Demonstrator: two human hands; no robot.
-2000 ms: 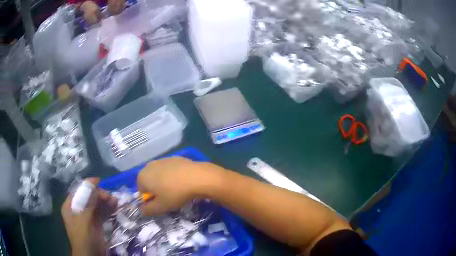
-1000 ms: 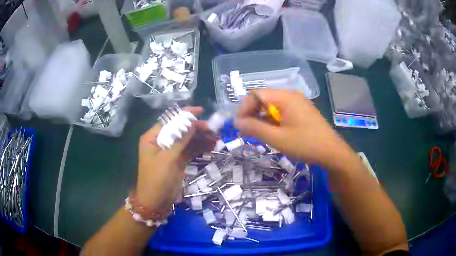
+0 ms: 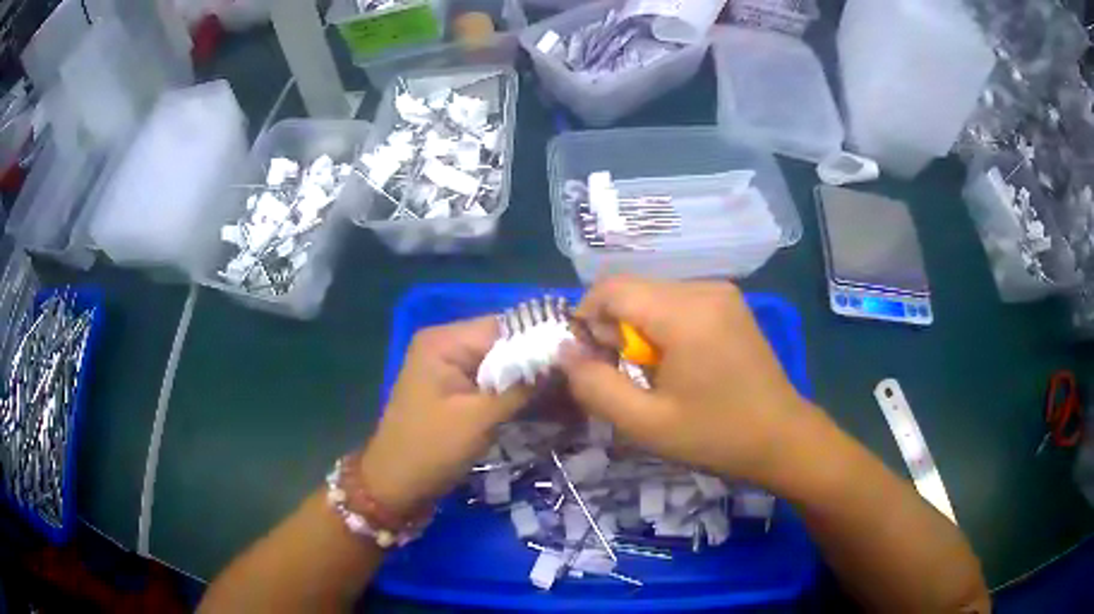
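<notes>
My left hand point(image 3: 450, 378) holds a row of white-tagged metal pins point(image 3: 526, 350) side by side, rods pointing up and away, over the blue tray point(image 3: 432, 576). My right hand point(image 3: 684, 360) touches the right end of that row. An orange-handled tool point(image 3: 638, 345) sits in my right hand; its tip is hard to make out. A loose heap of tagged pins point(image 3: 582, 498) lies in the tray under both hands, partly hidden by them.
A clear box point(image 3: 768, 234) with lined-up pins stands behind the tray. Two tubs of loose pins point(image 3: 282, 228) are at upper left. Bare rods point(image 3: 46, 396) fill a far-left tray. A scale point(image 3: 873, 246), steel ruler point(image 3: 918, 456) and red-orange scissors point(image 3: 1061, 410) are at right.
My hands have come together; my right hand has closed in on the row held by my left. The white piece seen blurred between them no longer shows apart. The view has shifted slightly.
</notes>
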